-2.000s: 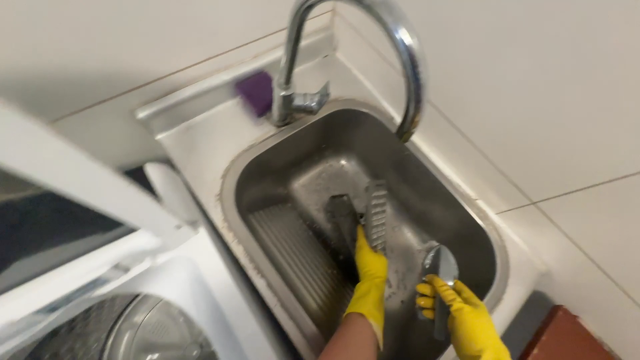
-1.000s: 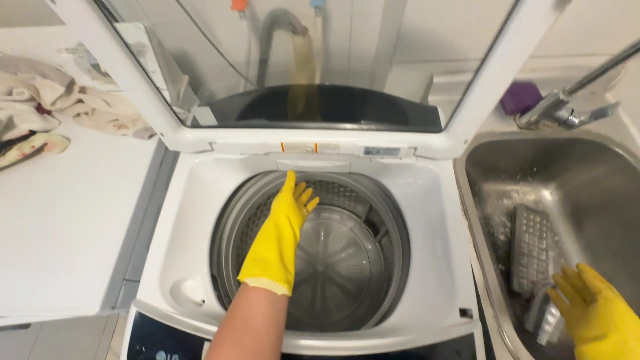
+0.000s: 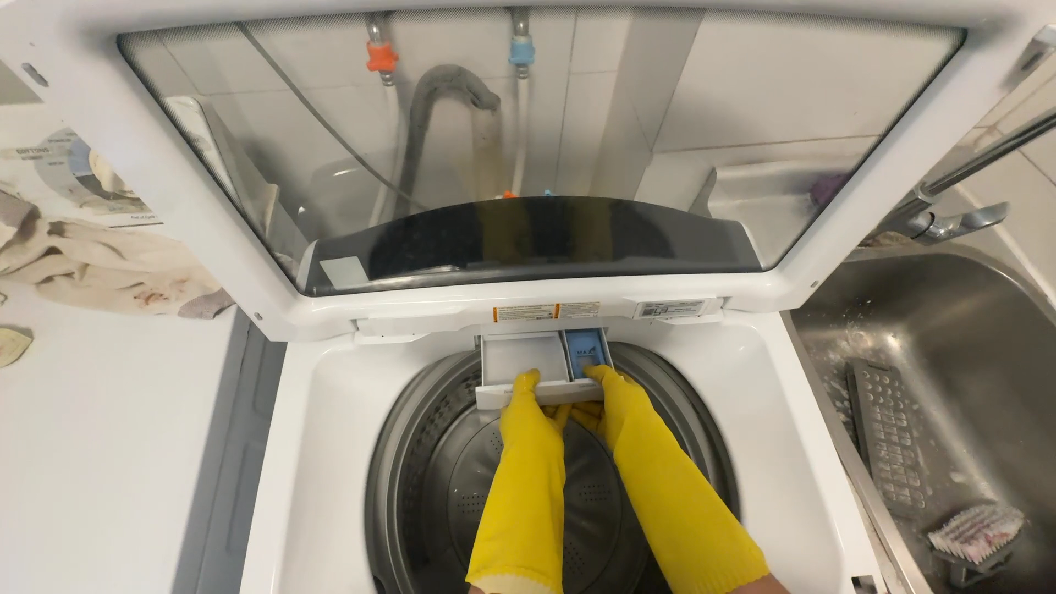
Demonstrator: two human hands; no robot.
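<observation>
A detergent drawer with a blue compartment at its right stands pulled out below the rear rim of a top-loading washing machine. My left hand, in a yellow rubber glove, grips the drawer's front edge, thumb on top and fingers beneath. At the drawer's right front corner, my right hand, gloved alike, holds on with its thumb near the blue compartment; its fingers are partly hidden underneath. Both hands are over the metal drum.
The raised glass lid stands behind the drawer. To the right, a steel sink holds a grey perforated plastic part and a scrubbing brush, with a faucet above. Crumpled cloths lie on a white appliance at left.
The drawer is now pulled out, with both hands on it. My right hand has moved left from the sink, where it was a second ago. The view has swung from sink to washer.
</observation>
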